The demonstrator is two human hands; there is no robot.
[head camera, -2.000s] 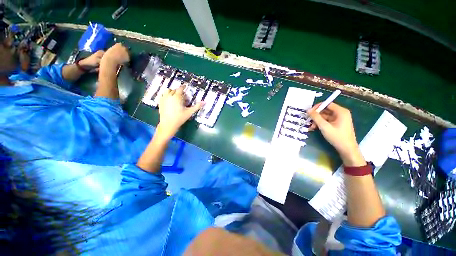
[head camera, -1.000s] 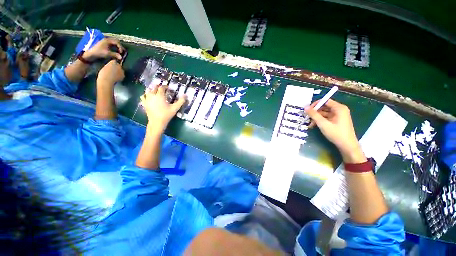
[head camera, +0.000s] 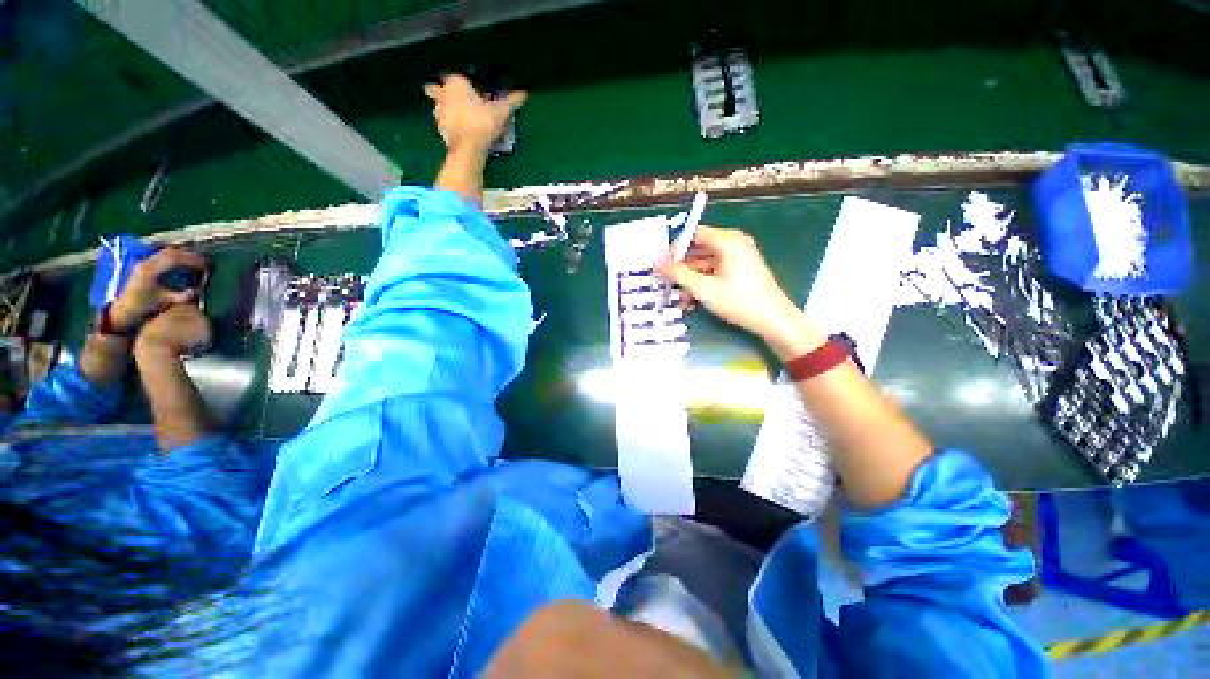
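Note:
My right hand, with a red wristband, holds a slim white pen-like stick at the upper right edge of a small black-and-white circuit-board panel. The panel lies on a long white strip. My left hand is stretched over the rail above the green belt, fingers spread, at a panel partly hidden by the hand. Whether it grips the panel cannot be told. Long silver-white board panels lie at the left, partly covered by my sleeve.
A second white strip, a heap of white and dark pieces, patterned panels and a blue bin are at the right. Another panel lies on the belt. A neighbour's hands are at the left.
My left hand has left the board panels and reached up and forward over the belt. My right hand still holds the stick at the small panel. The view has turned right, showing the blue bin fully.

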